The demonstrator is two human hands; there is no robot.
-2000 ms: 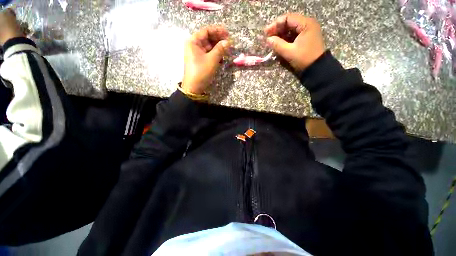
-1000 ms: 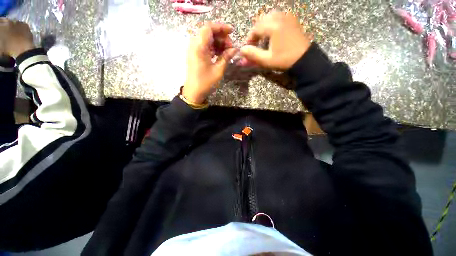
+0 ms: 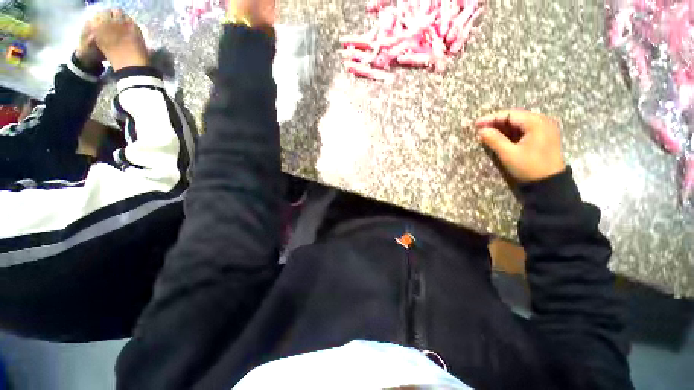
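Note:
My left hand (image 3: 253, 11) is at the top edge, cut off by it; its fingers are out of the picture. My right hand (image 3: 526, 145) is over the table right of centre, thumb and forefinger nearly together; whether anything thin is between them cannot be told. A loose pile of matt pink items (image 3: 411, 44) lies on the granite-look table (image 3: 426, 137) at the top centre. A shiny pile of bagged pink items (image 3: 660, 68) lies at the right. A whitish glossy patch, likely empty bags (image 3: 293, 72), lies beside my left sleeve.
Another worker's hands (image 3: 114, 38) and black-and-white sleeves (image 3: 144, 114) are at the left. More pink items under film (image 3: 199, 11) lie at the top left. The table's front edge (image 3: 380, 199) runs before my jacket.
My hands have parted: the left moved up to the top edge, the right moved right and down. The view has shifted, showing more of the loose pink pile.

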